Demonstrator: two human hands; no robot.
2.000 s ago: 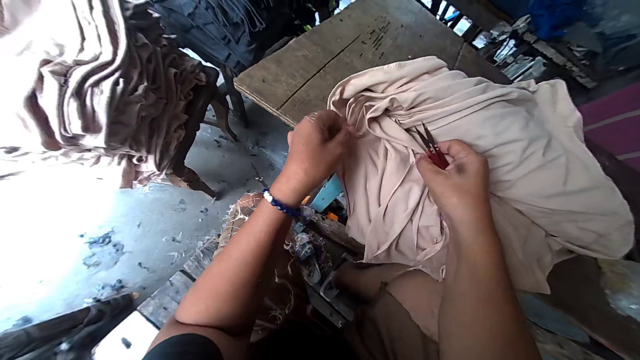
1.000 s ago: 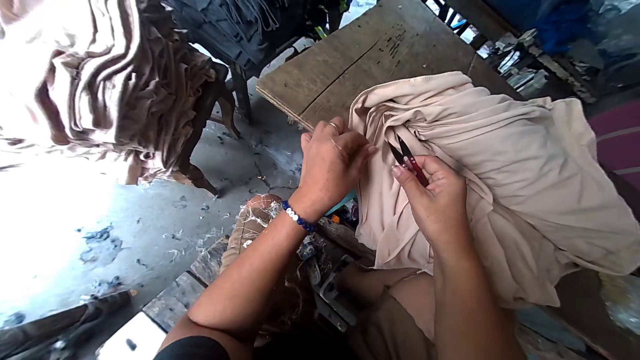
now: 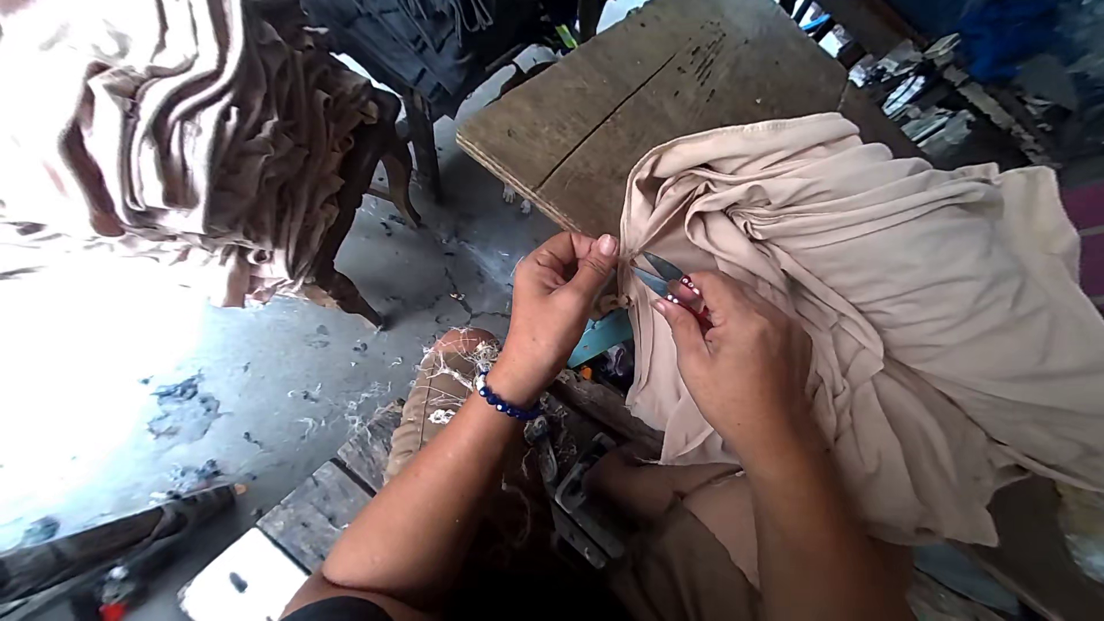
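Observation:
A beige fabric garment lies in loose folds over the corner of a wooden table and hangs down toward my lap. My left hand, with a blue beaded bracelet at the wrist, pinches the left edge of the fabric between thumb and fingers. My right hand holds small red-handled thread snips. Their dark blades are parted and point at the fabric edge just right of my left fingertips. Whether a thread lies between the blades is too small to tell.
The wooden table spans the top middle. A tall stack of beige fabric pieces stands on a wooden support at the upper left, with dark fabric behind. Loose threads cling to my trouser knee. Wooden slats lie at lower left.
The snips have turned from pointing up to pointing left, and their blades now reach the fabric edge beside my left fingers. My left hand has drawn that edge slightly outward.

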